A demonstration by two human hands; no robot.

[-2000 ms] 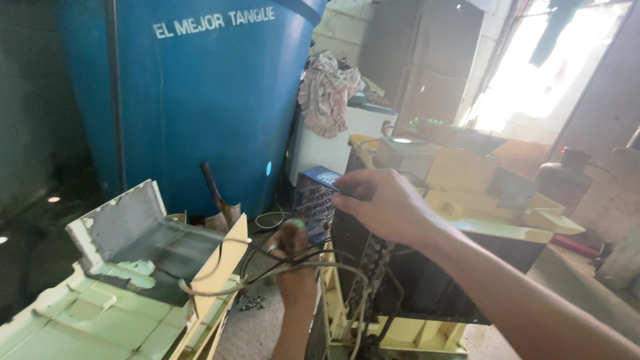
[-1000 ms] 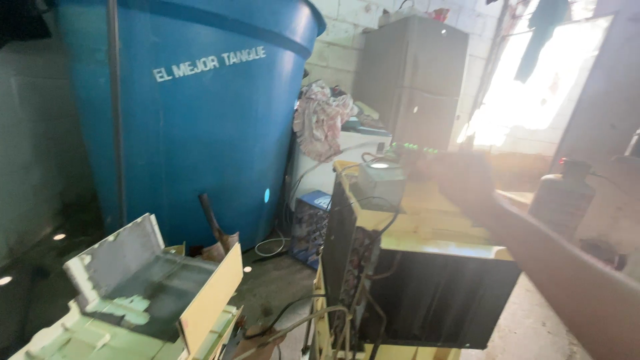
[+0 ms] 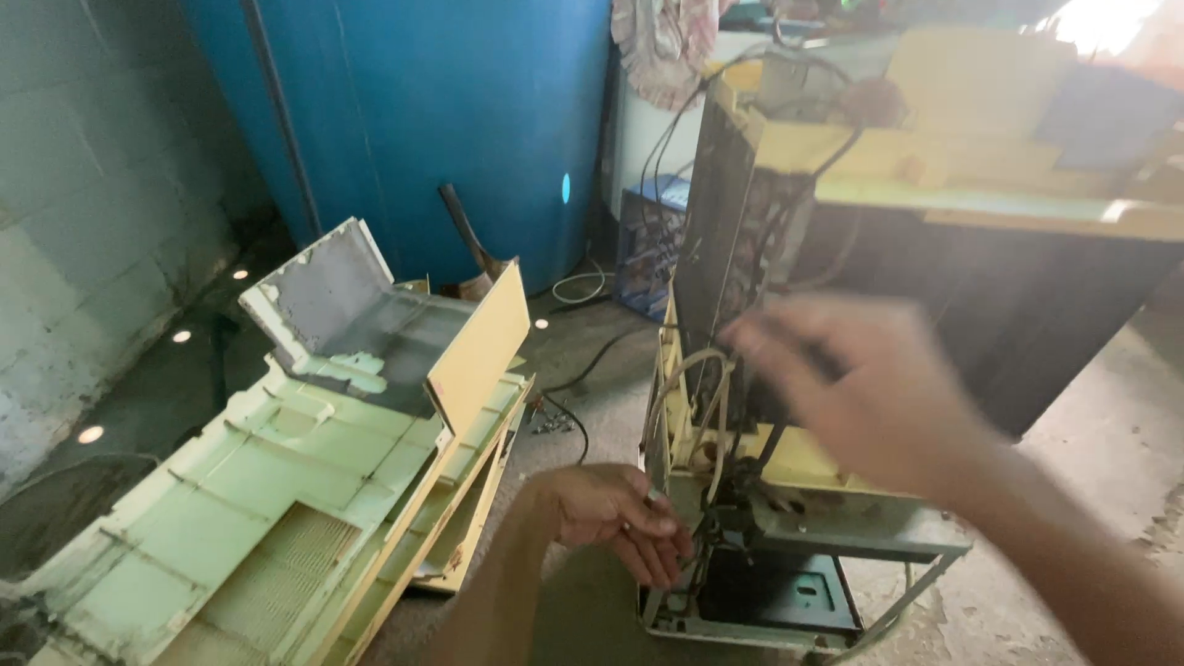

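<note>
My left hand (image 3: 624, 523) is low at the centre, beside wiring (image 3: 731, 518) at the base of a yellow and black appliance (image 3: 971, 314). Its fingers curl around a small, thin, light-coloured piece (image 3: 652, 499) that I cannot identify. My right hand (image 3: 832, 370), blurred, hangs in front of the appliance's dark side, close to a looped beige hose (image 3: 717, 370). Whether it holds anything cannot be told. Below, a metal frame (image 3: 897, 527) carries the appliance, and a black panel (image 3: 777, 592) shows inside it.
Pale green and yellow plastic panels (image 3: 277, 435) lie stacked on the left. Behind stands a large blue water tank (image 3: 462, 111), with a dark-handled tool (image 3: 462, 227) at its foot. A blue crate (image 3: 638, 250) sits behind the appliance, and dark cables (image 3: 592, 370) cross the concrete floor.
The right hand, over the appliance's top one second ago, is now lower by its side. Two seconds ago it was at a small blue box. The view has tilted down.
</note>
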